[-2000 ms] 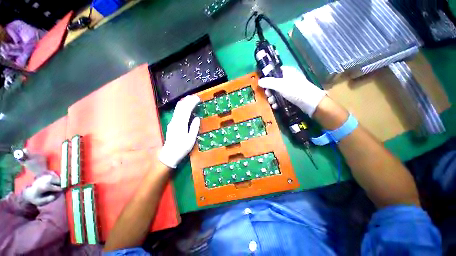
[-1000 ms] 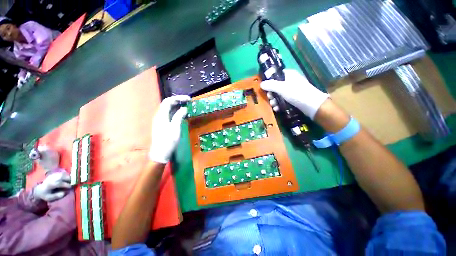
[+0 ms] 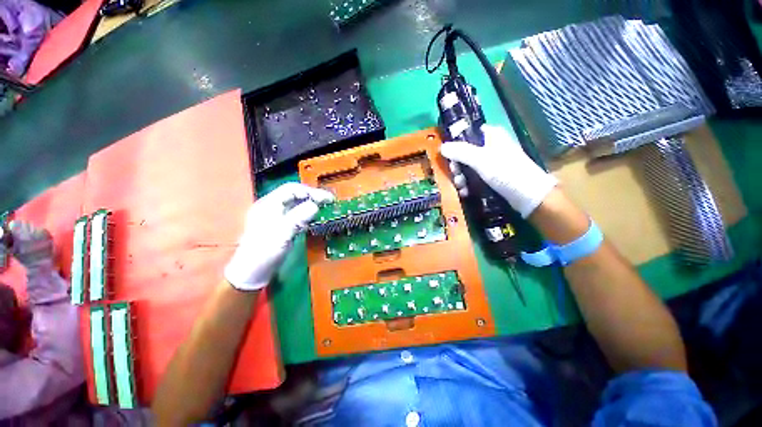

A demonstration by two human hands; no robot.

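Observation:
My left hand (image 3: 271,233), in a white glove, grips the left end of a green circuit board (image 3: 376,203). A dark ridged edge shows along the board's near side. The board is held over the orange fixture (image 3: 390,335), between its far slot and middle slot. The far slot is empty. Other green boards lie in the middle slot (image 3: 388,236) and the near slot (image 3: 398,298); the held board partly covers the middle one. My right hand (image 3: 500,171), gloved, is closed round a black electric screwdriver (image 3: 493,213), its bit pointing down beside the fixture's right edge.
A black screw tray (image 3: 313,121) lies beyond the fixture. A red mat (image 3: 180,200) at left bears pale bars (image 3: 98,254). Silvery ridged strips (image 3: 601,83) are stacked on cardboard (image 3: 618,204) at right. Another person's gloved hand (image 3: 32,242) is at the far left.
My left hand first gripped the far board at its left end, then raised it out of its slot and brought it nearer over the fixture. My right hand keeps holding the screwdriver in about the same place.

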